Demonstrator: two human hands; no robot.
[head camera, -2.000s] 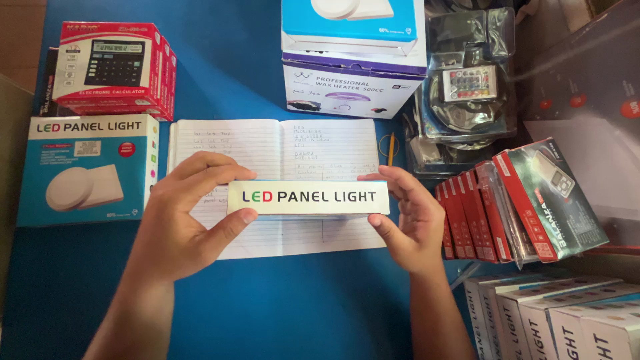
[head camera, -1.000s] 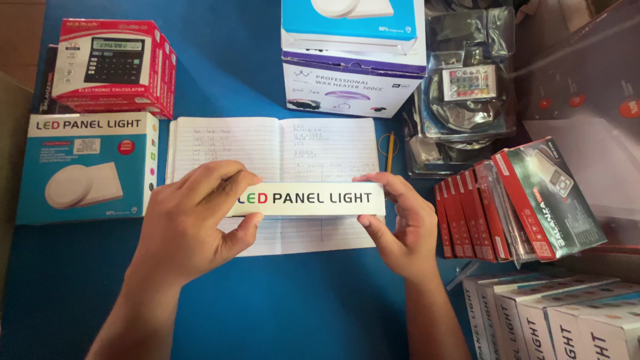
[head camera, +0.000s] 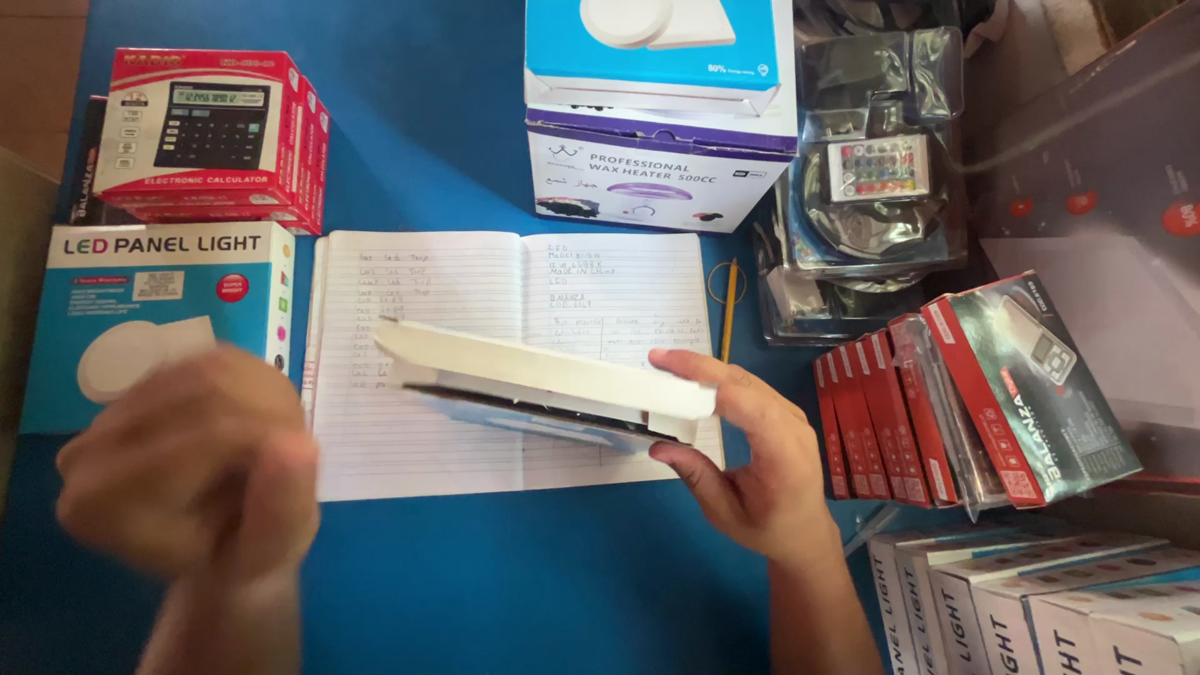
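My right hand (head camera: 750, 450) grips one end of a thin cardboard LED panel light box (head camera: 553, 375), thumb below and fingers above. The box is tilted over an open lined notebook (head camera: 422, 459) with handwriting, and its near edge shows a dark gap along a flap. Blurred, my left hand (head camera: 197, 469) is off the box at the left, its fingers curled; no object shows in it. It covers part of a blue and white LED panel light box (head camera: 169, 291) lying on the blue table.
Calculator boxes (head camera: 197, 131) stand at the upper left. A wax heater box (head camera: 656, 178) is beyond the notebook, a pencil (head camera: 728, 314) beside it. At the right are a packaged remote control (head camera: 878, 169), red Balanza boxes (head camera: 1027, 394) and a row of LED panel light boxes (head camera: 1008, 600).
My left hand has let go of the box and moved left. The box, held level by both hands before, is now tilted in my right hand, its printed side no longer facing up.
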